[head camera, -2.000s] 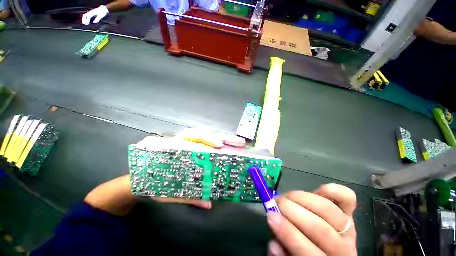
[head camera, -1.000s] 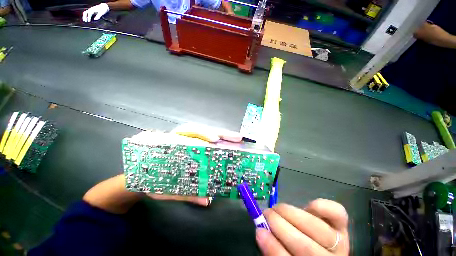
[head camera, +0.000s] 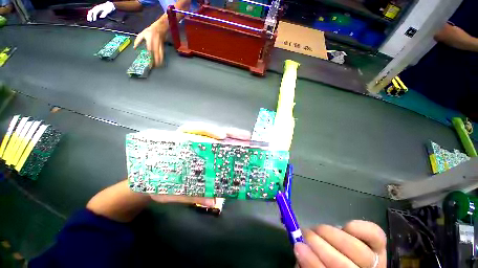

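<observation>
A green circuit board (head camera: 209,167), its face dotted with solder joints and small parts, is held up in front of me with that face towards me. My left hand (head camera: 123,201) holds it from behind and below; most of its fingers are hidden by the board. My right hand (head camera: 343,245) grips a purple marker pen (head camera: 290,220), its tip at the board's lower right edge. I cannot tell whether the tip touches. A thin blue pen (head camera: 289,183) shows just beyond the board's right end.
A yellow-green bar (head camera: 285,104) lies across the belt (head camera: 209,84), a board (head camera: 263,124) beside it. Boards stand in a row (head camera: 23,144) at left. Another person's hand (head camera: 152,44) is at a far board (head camera: 140,64), near a red-brown rack (head camera: 225,39). A metal post stands at right.
The held board has risen slightly. The marker has moved right along the board to its lower right edge. Another person's bare hand and a board have appeared at the belt's far side.
</observation>
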